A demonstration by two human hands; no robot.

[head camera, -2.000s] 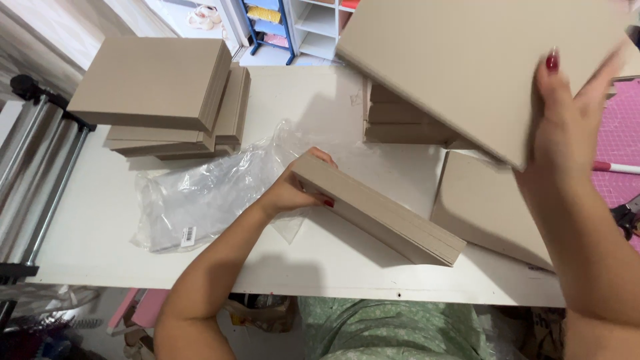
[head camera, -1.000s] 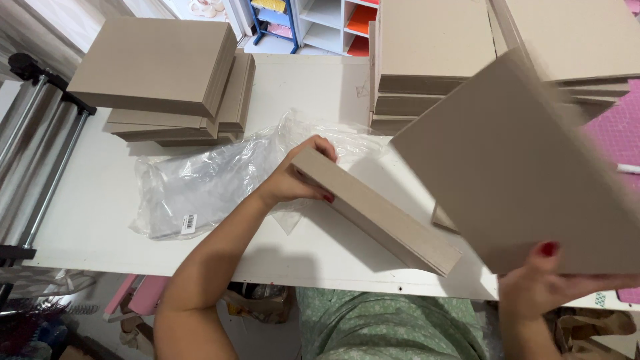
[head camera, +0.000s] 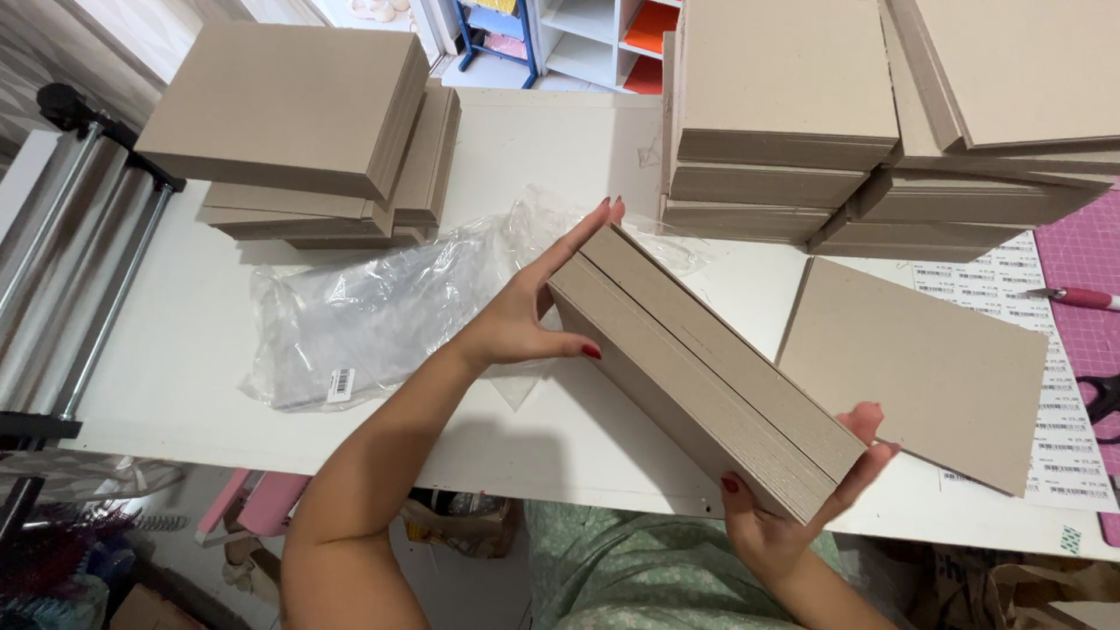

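Observation:
A thick stack of grey-brown cardboard sheets (head camera: pixel 700 367) stands tilted on its edge above the white table, its layered side facing up. My left hand (head camera: pixel 525 315) grips its upper left end, thumb on the near face. At the lower right end, my right hand (head camera: pixel 779 516) holds the same stack between thumb and fingers. A crumpled clear plastic bag (head camera: pixel 376 306) with a barcode label lies left of the stack, partly behind my left hand. To the right, flat cardboard (head camera: pixel 919 367) rests partly over a sheet of printed barcode labels (head camera: pixel 1063 437).
Cardboard piles stand at the back left (head camera: pixel 289 105) and back right (head camera: pixel 787 70). A metal roller machine (head camera: pixel 96 262) is at the left edge. On the pink cutting mat (head camera: pixel 1076 236) lie a craft knife (head camera: pixel 1081 297) and black-handled scissors (head camera: pixel 1102 394). Shelves (head camera: pixel 582 35) stand beyond the table.
My right hand has put down the loose cardboard it was carrying at the right and now grips the lower end of the stack. My left hand has kept hold of the upper end.

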